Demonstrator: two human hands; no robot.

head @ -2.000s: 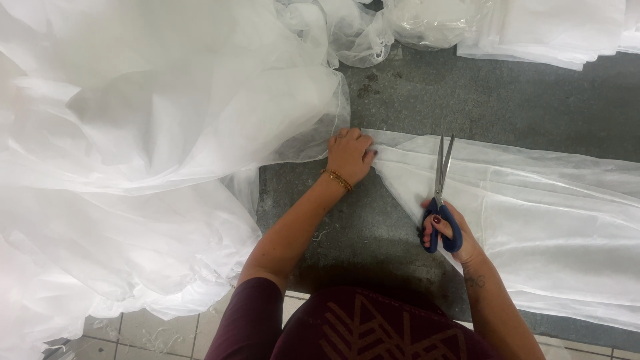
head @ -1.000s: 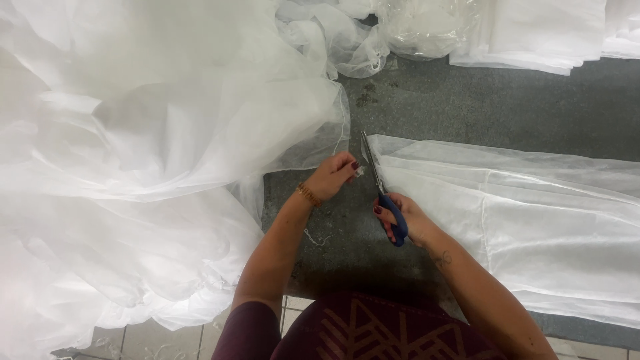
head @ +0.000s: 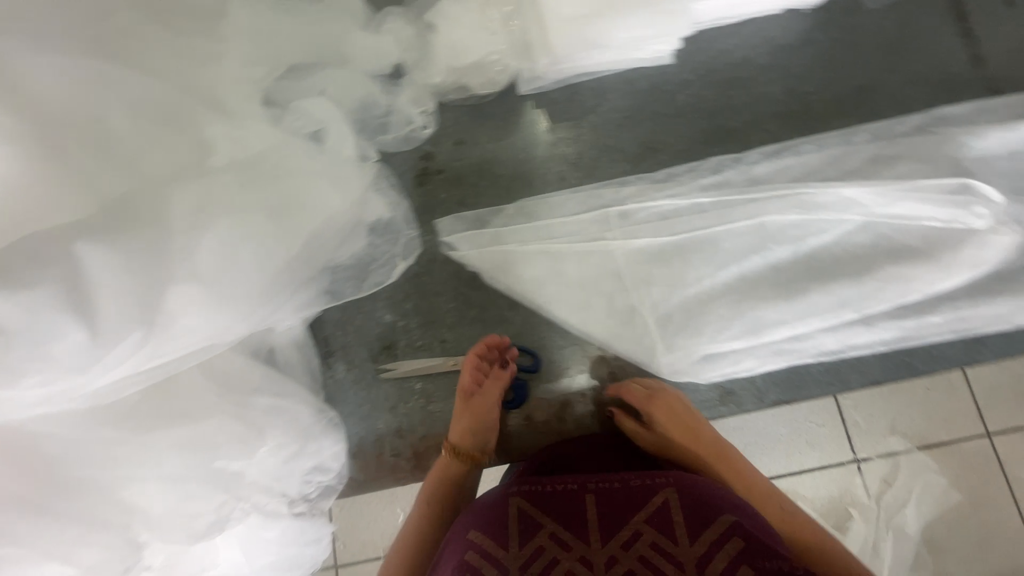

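A pair of blue-handled scissors [head: 424, 366] lies on the grey table [head: 512, 168] near its front edge, blades pointing left. My left hand [head: 486, 384] is over the scissors, hiding the part between blades and handles; its fingers are curled and whether they pinch anything small is unclear. To the right, my right hand [head: 652, 412] is low by the table edge, blurred, fingers bent, with no scissors in it. Beyond both hands, the white sheer fabric [head: 720, 280] stretches to the right, its narrow end toward the middle of the table.
A large heap of white sheer fabric [head: 160, 280] covers the left side. At the back are a bundle in clear wrapping [head: 472, 48] and a stack of folded white fabric [head: 600, 40]. White scraps [head: 896, 504] lie on the tiled floor [head: 816, 424] at lower right.
The scissors, in my right hand before, now lie on the table. Both hands have come back toward my body, away from the fabric's narrow end. The view has shifted and tilted.
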